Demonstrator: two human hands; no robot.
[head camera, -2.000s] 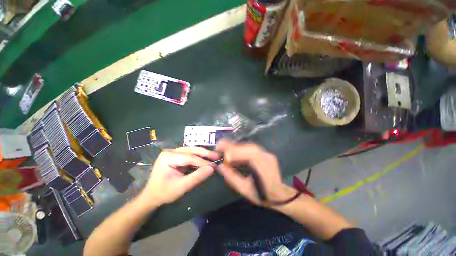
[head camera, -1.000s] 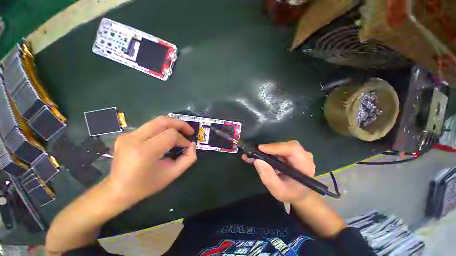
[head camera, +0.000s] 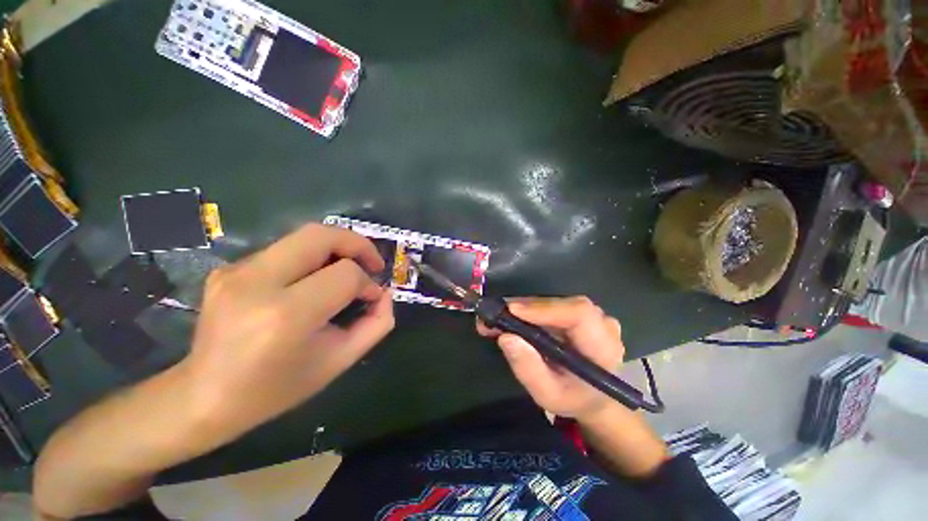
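Observation:
A white and red phone circuit board (head camera: 454, 267) lies on the dark green mat. My left hand (head camera: 295, 305) is over its left end, fingers closed on a dark LCD screen module, mostly hidden by the fingers. The module's orange-gold flex tail (head camera: 401, 267) lies on the board's middle. My right hand (head camera: 565, 351) holds a black soldering iron (head camera: 555, 351) like a pen. Its thin metal tip points left, at or just above the flex tail; contact is hard to tell.
Another board (head camera: 267, 63) lies at upper left, a loose LCD module (head camera: 165, 221) below it. LCD stacks (head camera: 33, 216) stand far left beside dark flat pieces (head camera: 117, 300). At right are a tan waste pot (head camera: 702, 239), a round black fan grille (head camera: 743, 112), a carton (head camera: 865, 102) and a soldering station (head camera: 829, 244).
The LCD module from between both hands is now at the board. My right hand has taken up the soldering iron, and its tip has moved left to the flex tail. The view has come closer.

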